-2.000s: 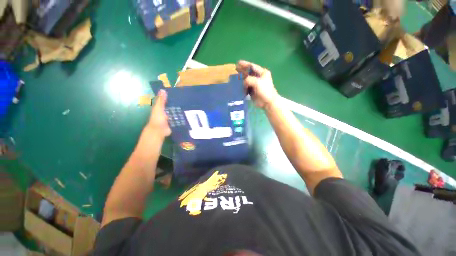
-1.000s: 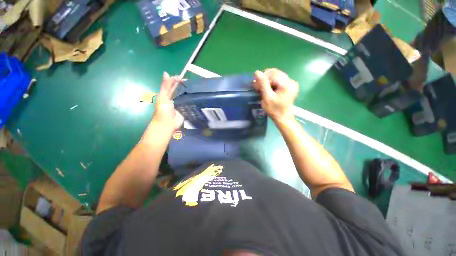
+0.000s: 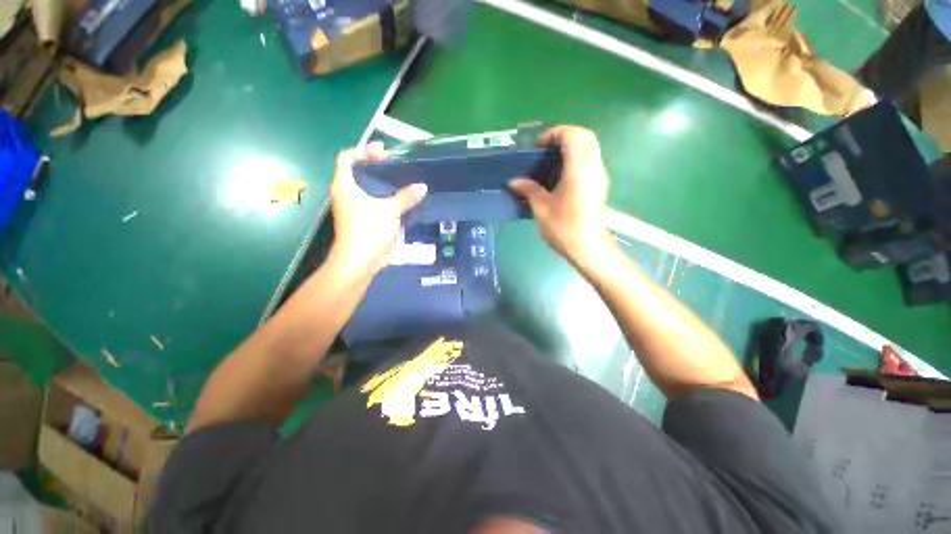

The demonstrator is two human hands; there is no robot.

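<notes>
A navy carton (image 3: pixel 459 174) is held between my two hands in front of me, with a plain navy narrow side facing me. My left hand (image 3: pixel 370 214) grips its left end, thumb on the near side. My right hand (image 3: pixel 571 193) grips its right end, thumb on the near edge. Below it, close to my body, lie flat printed navy carton blanks (image 3: pixel 443 271) with a white picture and small icons. The far side of the held carton is mostly hidden.
Erected navy cartons (image 3: pixel 871 188) stand at the right. A carton bundle (image 3: pixel 339 37) lies at the top. Kraft paper (image 3: pixel 130 92) lies upper left, a blue bin (image 3: pixel 16 172) far left, an open brown box (image 3: pixel 89 438) low left. A black object (image 3: pixel 784 355) sits at right beside a grey-white board (image 3: pixel 871 448).
The held carton has tilted so its narrow side faces me, and both hands grip its ends with thumbs on the near side. The erected cartons at the right have shifted further right.
</notes>
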